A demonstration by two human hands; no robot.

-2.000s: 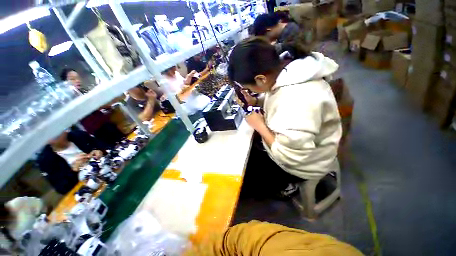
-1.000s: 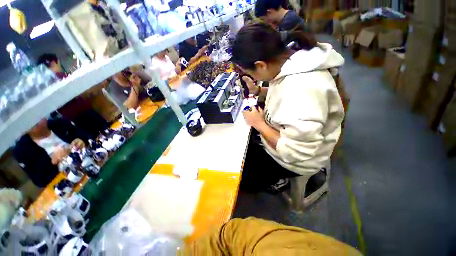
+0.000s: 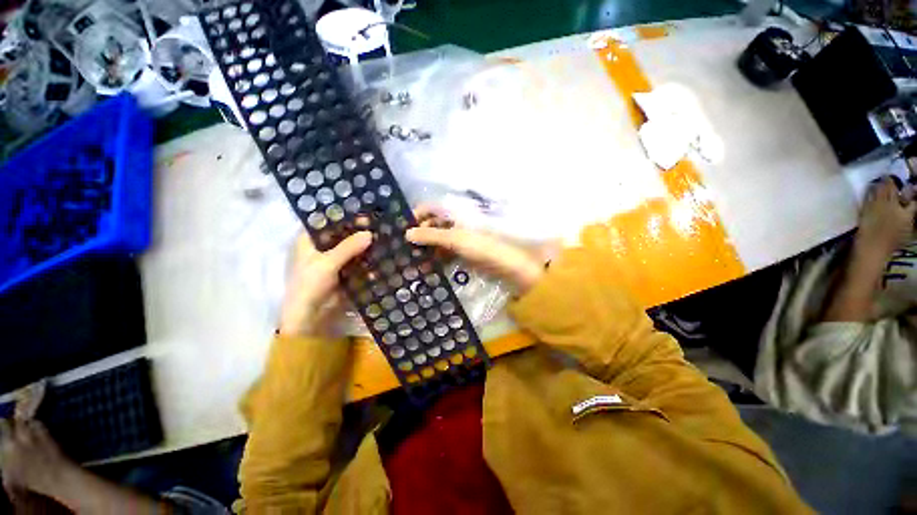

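Note:
A long black perforated tray (image 3: 347, 186) slants from the upper left to the bench's front edge, with pale bench showing through many round holes. My left hand (image 3: 327, 272) holds its left side, thumb on top. My right hand (image 3: 473, 246) is at its right side, its fingertips on the tray near the middle. The fingers under the tray are hidden. A clear plastic bag (image 3: 442, 86) lies spread beneath it. A small black ring (image 3: 462, 278) lies on the bag, right of the tray.
Left stands a blue bin (image 3: 131, 186) of small black parts. White housings (image 3: 106, 55) are heaped behind it. A white cloth (image 3: 674, 126), a black round object (image 3: 772, 55) and a black box (image 3: 845, 91) are at right. Neighbours' hands show at both sides.
The view has swung from the neighbour at right down to the bench in front. The perforated tray and both my hands are now in view; before, only a mustard sleeve showed.

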